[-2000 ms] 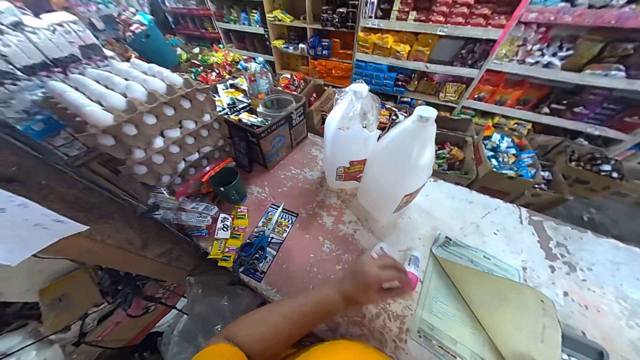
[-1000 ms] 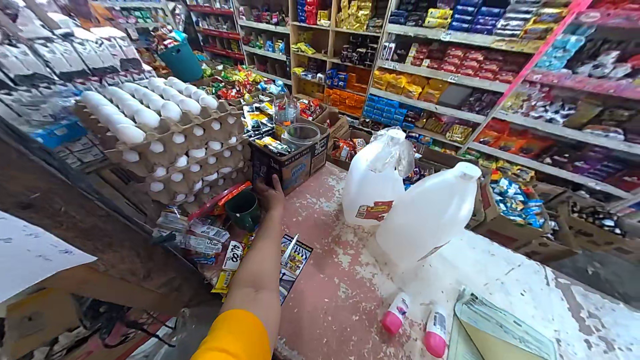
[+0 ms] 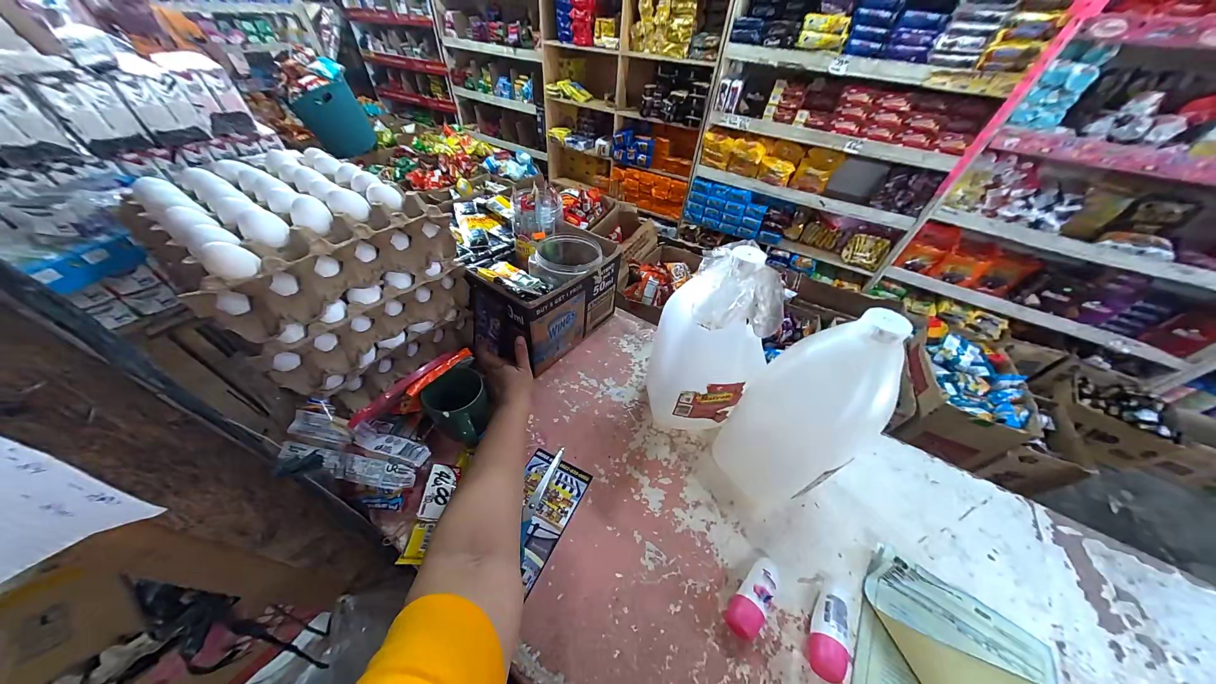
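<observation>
My left hand [image 3: 506,372] reaches forward and touches the near side of a dark cardboard box [image 3: 556,328]; its fingers are partly hidden, so its grip is unclear. The box holds sachets and a clear plastic tub [image 3: 564,256]. Just left of the wrist is a dark green mug [image 3: 456,404]. Scissors [image 3: 543,483] lie on a printed sheet [image 3: 560,503] right of the forearm. Two white plastic jugs [image 3: 708,351] [image 3: 812,408] stand on the counter. Two small bottles with pink caps [image 3: 753,600] [image 3: 830,632] lie nearer. My right hand is out of view.
Stacked egg trays [image 3: 313,285] stand at left, with plastic packets [image 3: 356,456] in front. A folder of papers [image 3: 950,627] lies at the counter's [image 3: 627,532] near right. Beyond the counter are cartons of snacks [image 3: 978,389] and stocked shelves [image 3: 836,133].
A hand near the pink-capped bottles two seconds ago is gone from there. My left hand is at the dark box in the later two frames. Both bottles now show plainly on the counter.
</observation>
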